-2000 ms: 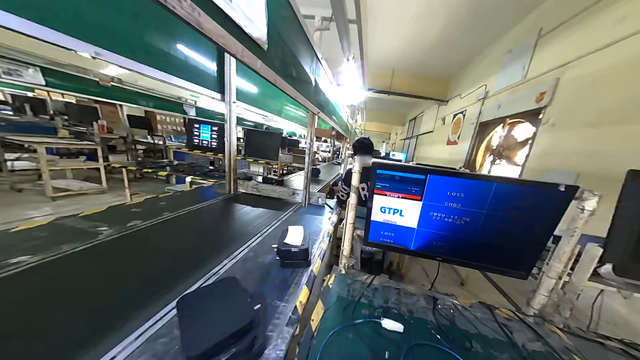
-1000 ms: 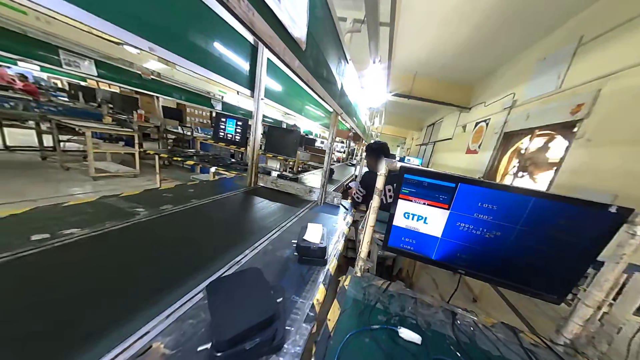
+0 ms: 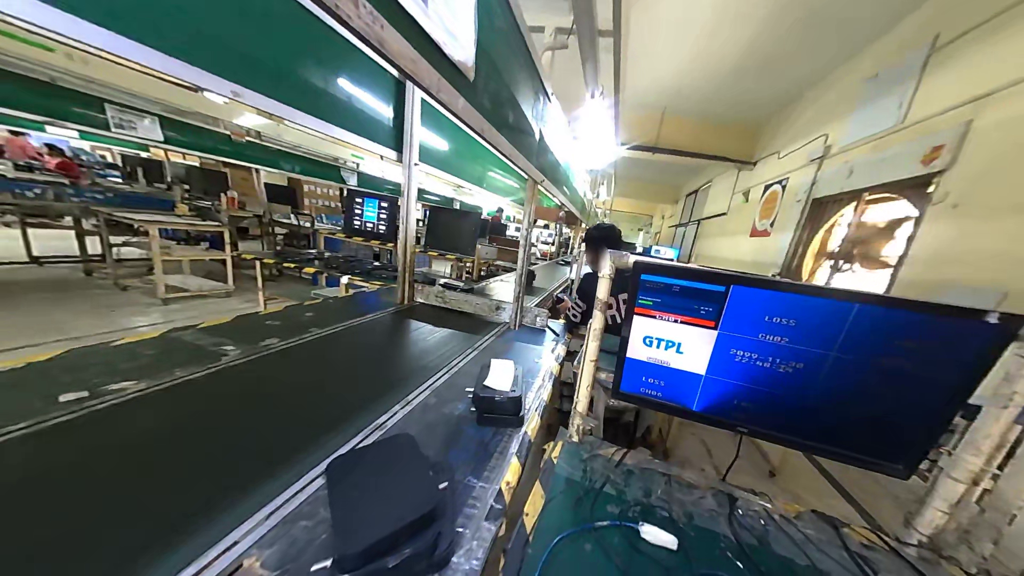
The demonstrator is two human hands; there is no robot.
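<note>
Neither of my hands shows in the head view. Black flat plastic boxes [image 3: 382, 500] lie stacked on the metal ledge [image 3: 480, 472] beside the belt, at the bottom. Farther along that ledge is a smaller stack of black boxes [image 3: 498, 406], with a white paper slip [image 3: 502, 374] on top. On the green mat [image 3: 592, 512] at the lower right lies a blue cable [image 3: 570, 534] with a white connector [image 3: 658, 536], among several dark cables. Above the mat stands a monitor [image 3: 808, 368] lit with a blue divided picture.
A dark conveyor belt [image 3: 264, 424] runs along the left. A worn post [image 3: 592, 352] stands at the monitor's left edge. Beyond it is a person [image 3: 602, 288] in a dark shirt. Trolleys and tables [image 3: 188, 252] stand across the aisle, and a wall fan [image 3: 860, 240] is at right.
The view has turned somewhat to the left. Nothing on the ledge or mat has plainly moved.
</note>
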